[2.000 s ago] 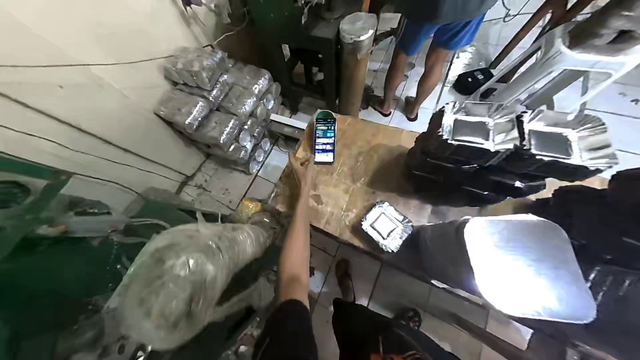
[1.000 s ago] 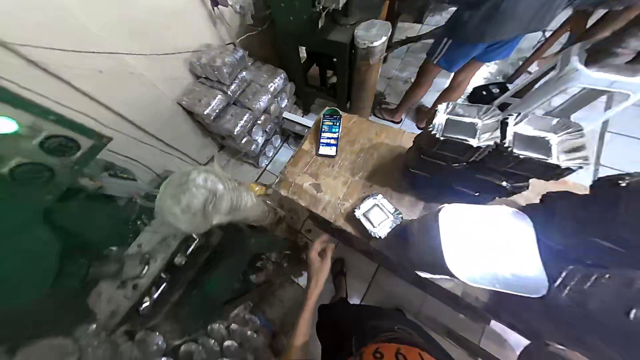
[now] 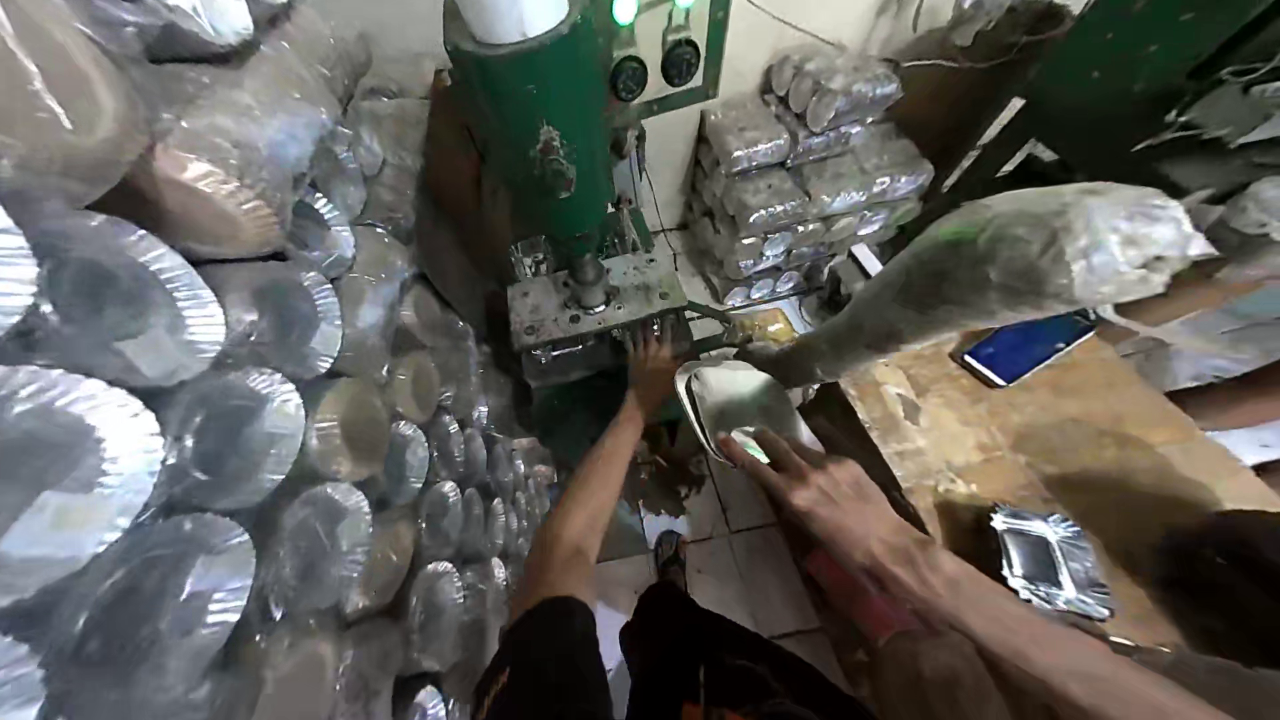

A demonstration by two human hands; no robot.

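My left hand (image 3: 652, 375) reaches to the front of a green press (image 3: 575, 290), its fingers at the gap under the upper metal plate; the fingertips are partly hidden. In my right hand (image 3: 800, 480) is a small stack of flat aluminum sheets with rounded corners (image 3: 745, 400), held at its near edge, just right of the left hand. A formed foil tray (image 3: 1050, 560) lies on the wooden table (image 3: 930, 430) at the right. A smartphone (image 3: 1030, 347) rests near the table's far edge.
Many plastic-wrapped stacks of round foil containers (image 3: 240, 430) fill the left side. More wrapped foil packs (image 3: 810, 170) are piled by the wall. A long plastic-wrapped bundle (image 3: 980, 260) juts in above the table. Another person's forearm (image 3: 1230, 395) is at the right edge.
The view has swung left to the press. My left hand, earlier near the table's edge, is now at the press. My right hand has come into view holding sheets.
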